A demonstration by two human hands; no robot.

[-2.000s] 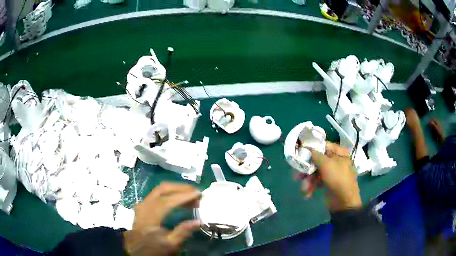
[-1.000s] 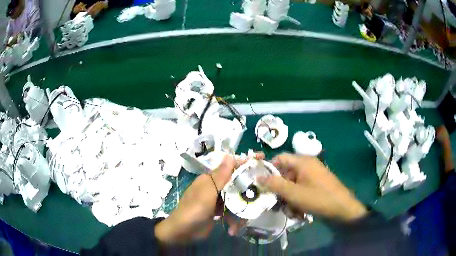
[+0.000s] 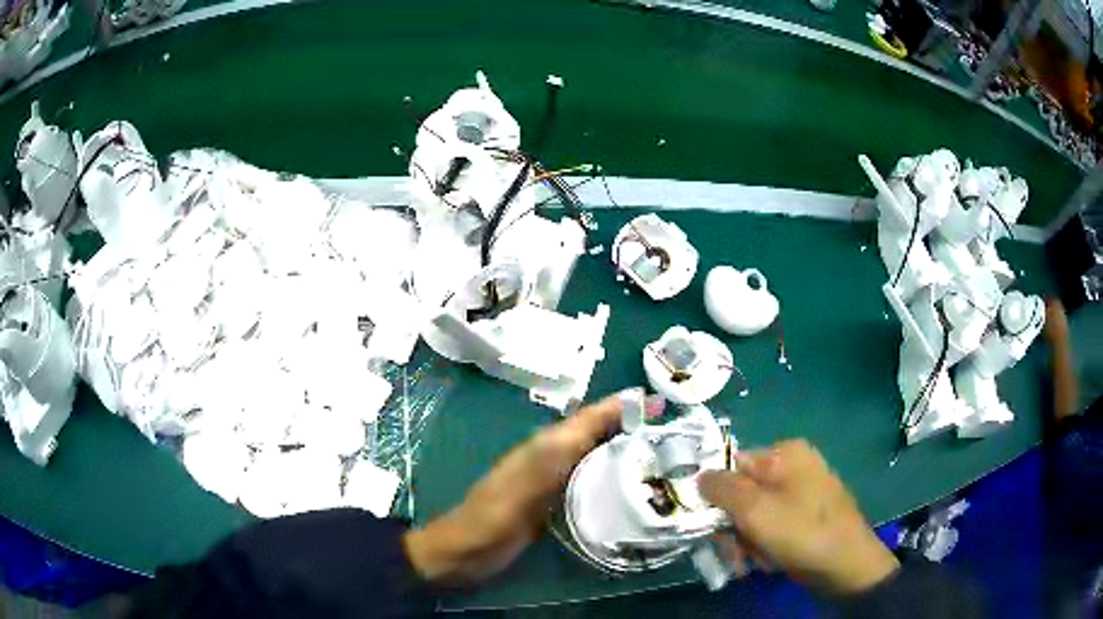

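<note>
A white camera body point(image 3: 605, 514) lies at the front edge of the bench, its round part towards me. A white head shell point(image 3: 647, 466) with a dark centre and thin wires is over it; they overlap and I cannot tell if they are joined. My left hand point(image 3: 514, 496) holds the left side, its fingertips at the shell's top left. My right hand point(image 3: 798, 514) grips the shell's right side with thumb and fingers. Three more head shells lie behind: one with wires point(image 3: 687, 365), one open point(image 3: 654, 256), one smooth side up point(image 3: 740, 301).
A heap of flat white parts point(image 3: 230, 327) on clear plastic film point(image 3: 405, 417) fills the left. Wired camera bodies point(image 3: 514, 327) stand left of centre. Finished-looking units point(image 3: 956, 302) cluster at right, others point(image 3: 36, 351) far left. A green belt point(image 3: 726, 109) runs behind. A person's arm point(image 3: 1061, 357) shows at right.
The head shell was picked up at the right and brought over the body. Since one second ago it has turned and sits lower between my hands. The view has shifted.
</note>
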